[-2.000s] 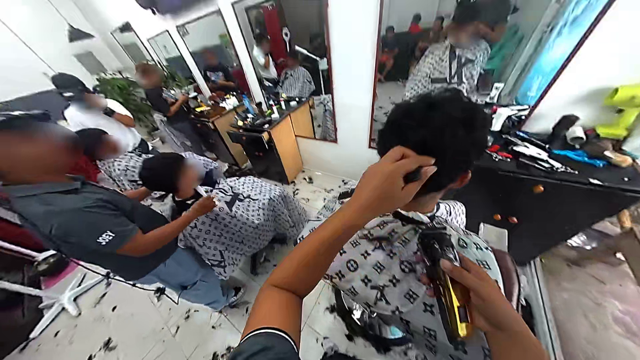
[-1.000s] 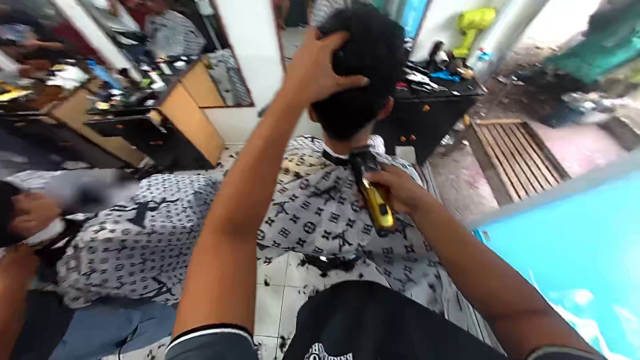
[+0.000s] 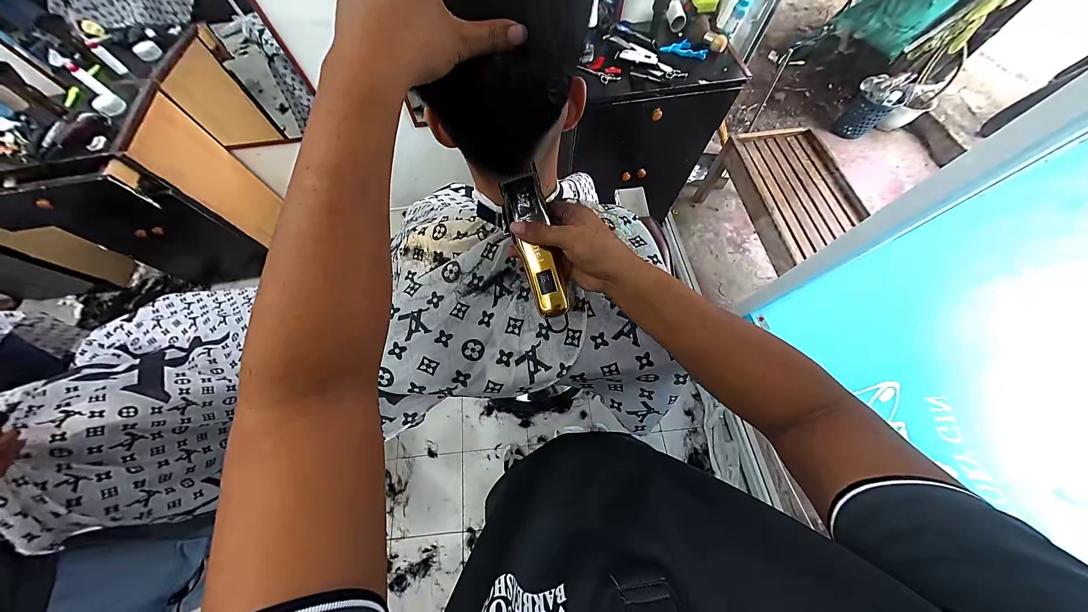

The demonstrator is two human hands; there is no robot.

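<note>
A seated person's head with dark hair [image 3: 501,102] is seen from behind at the top centre. On its upper left side rests my left hand [image 3: 412,38], thumb spread across the hair; its other fingers are out of frame or hidden. My right hand [image 3: 582,242] grips a gold and black cordless hair clipper [image 3: 544,276] from the right. The clipper stands nearly upright, its blade end at the nape; whether it touches the hair cannot be told. A white patterned barber cape [image 3: 476,340] covers the person's shoulders and back, with loose hair clippings on it.
A black cabinet [image 3: 650,136] bearing tools stands ahead on the right, beyond it a slatted wooden bench [image 3: 795,191]. Another caped person [image 3: 136,399] sits at left near a wooden counter [image 3: 204,110]. Cut hair lies on the tiled floor [image 3: 433,501]. A blue panel [image 3: 952,365] is at right.
The view has swung right and down. The clipper, lower and away from the head two seconds ago, is now up at the nape. My left hand stays on the head.
</note>
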